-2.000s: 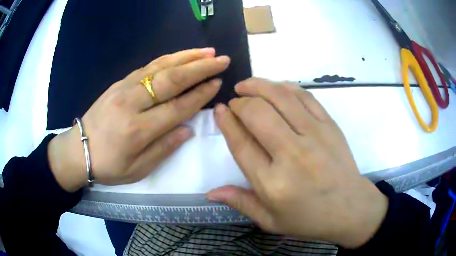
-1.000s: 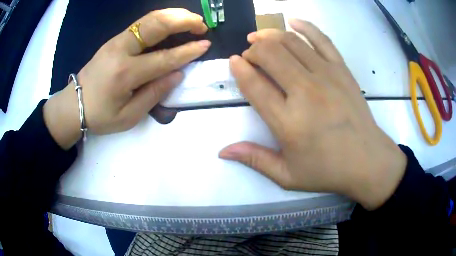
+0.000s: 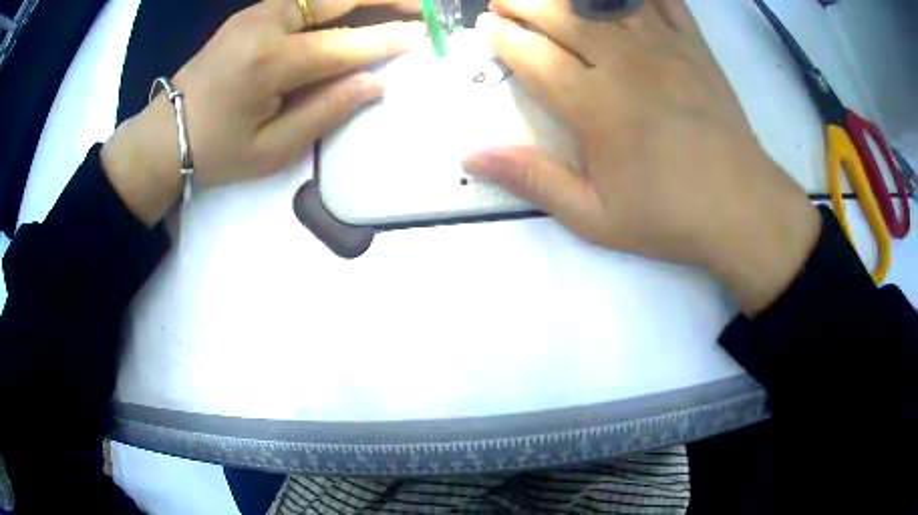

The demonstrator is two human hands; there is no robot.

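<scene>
The dark panel (image 3: 159, 52) shows at the top left, beside and partly under my left hand. Its part near the needle is largely hidden by my hands. My left hand (image 3: 287, 86) lies flat, left of the green guard (image 3: 435, 28), its upper fingers cut off by the top edge. My right hand (image 3: 644, 131) lies flat right of the presser foot (image 3: 453, 14), thumb spread over the pale bed cover (image 3: 403, 161). Neither hand visibly grips anything. The needle point cannot be made out.
Shears with yellow and red handles (image 3: 852, 166) lie at the right. A dark oval recess (image 3: 337, 226) is at the bed cover's lower left corner. The grey ruler tape (image 3: 433, 448) runs along the curved front edge, above striped cloth. Another dark piece (image 3: 50, 101) is at the far left.
Both hands and the dark panel have moved up, away from me, toward and past the presser foot. The bed cover is now bared. The tan square is no longer visible.
</scene>
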